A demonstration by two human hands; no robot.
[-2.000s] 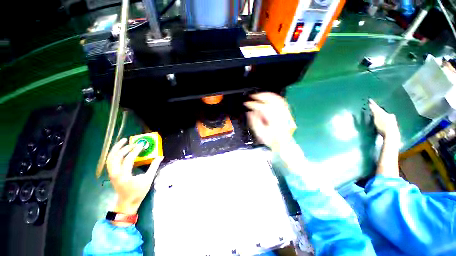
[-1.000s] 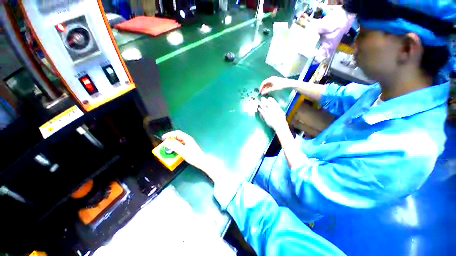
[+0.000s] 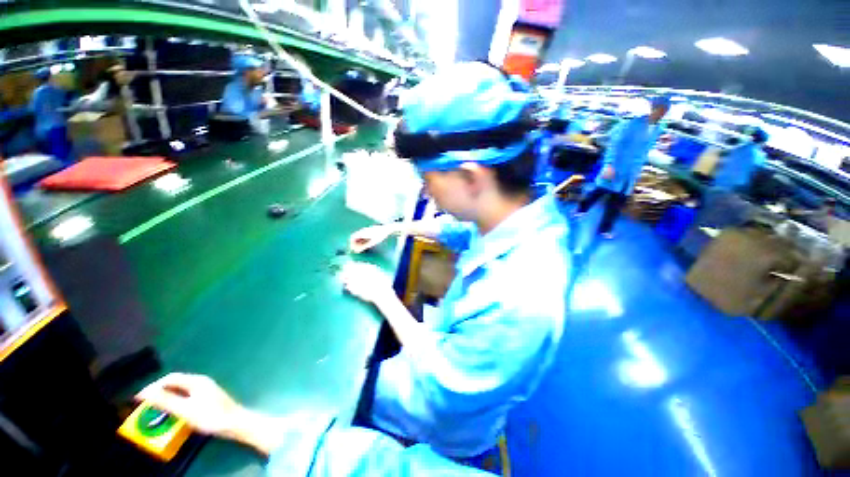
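Note:
A yellow box [image 3: 160,442] with a green round button [image 3: 149,420] sits at the lower left. My right hand [image 3: 198,402] rests over this box, its fingers bent at the box's top edge and partly over the button. It holds no part that I can see. My left hand is out of the picture. The control box [image 3: 20,289] with its white panel and orange edge is cut off at the left edge. The press fixture and the white sheet are not in view.
A person in a blue smock and cap [image 3: 485,279] sits close at my right, both hands over small dark specks on the green bench [image 3: 242,279]. A white box [image 3: 380,184] stands beyond them, a red sheet [image 3: 107,172] at far left. Cartons [image 3: 746,270] stand right.
The view has swung right and up, so the press and white sheet left the picture. My left hand, first on the left button, is gone from view. My right hand moved onto the right button box.

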